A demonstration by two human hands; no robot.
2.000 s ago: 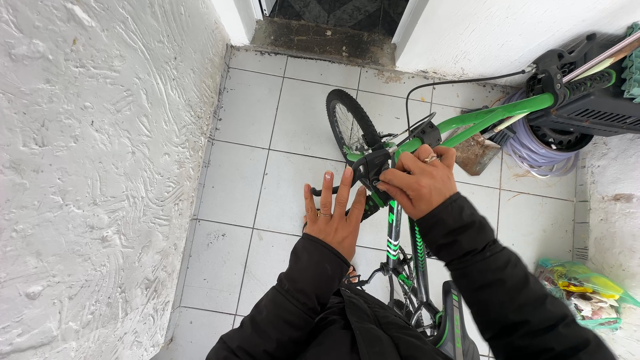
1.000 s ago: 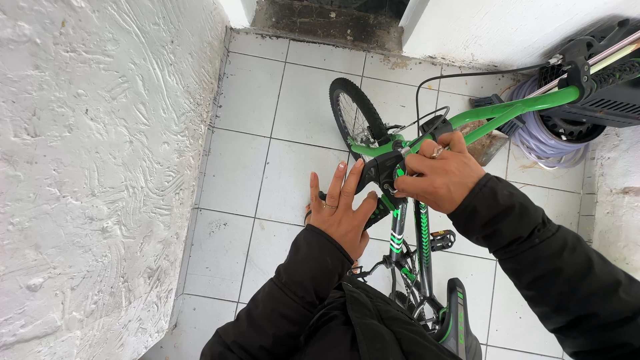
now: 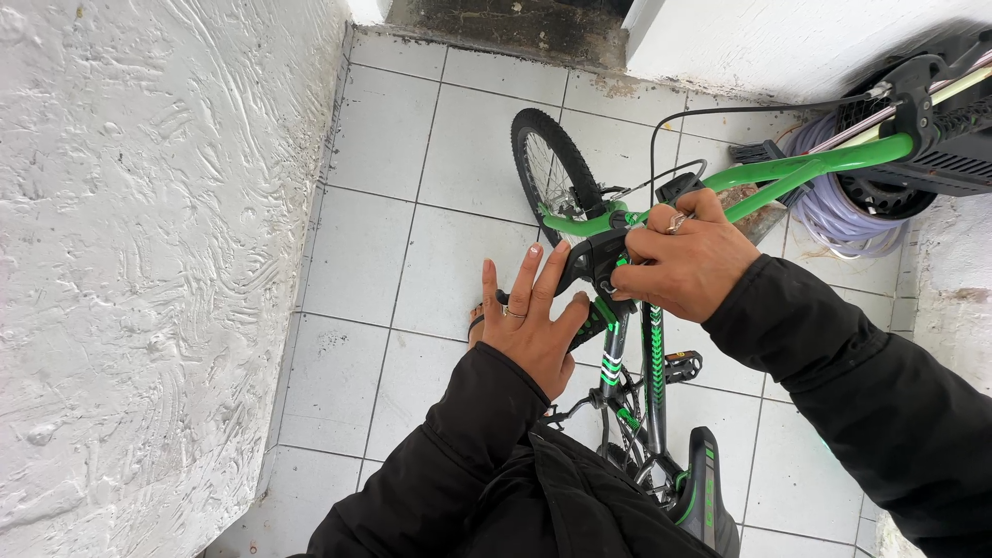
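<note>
A green and black bicycle stands in front of me, its front wheel [image 3: 552, 167] toward the doorway and its saddle [image 3: 704, 496] near my body. My right hand [image 3: 686, 252], with a ring, has its thumb and fingers pinched at the black brake lever mount [image 3: 601, 263] on the handlebar; what lies between the fingertips is hidden. My left hand [image 3: 531, 325] lies over the handlebar's near grip [image 3: 593, 325], its fingers spread beside the brake lever. The green handlebar [image 3: 821, 167] reaches to the upper right, with a second brake lever at its far end.
A rough white wall [image 3: 155, 232] rises on the left. At the upper right are a coiled pale hose [image 3: 841, 213] and a black slatted plastic object [image 3: 949, 167]. A pedal [image 3: 682, 366] sticks out right of the frame. A dark doorway threshold [image 3: 511, 27] lies ahead on the tiled floor.
My left hand has come closer to the brake lever and now lies lower over the grip. My right hand stays at the lever mount. The handlebar has shifted slightly right in view.
</note>
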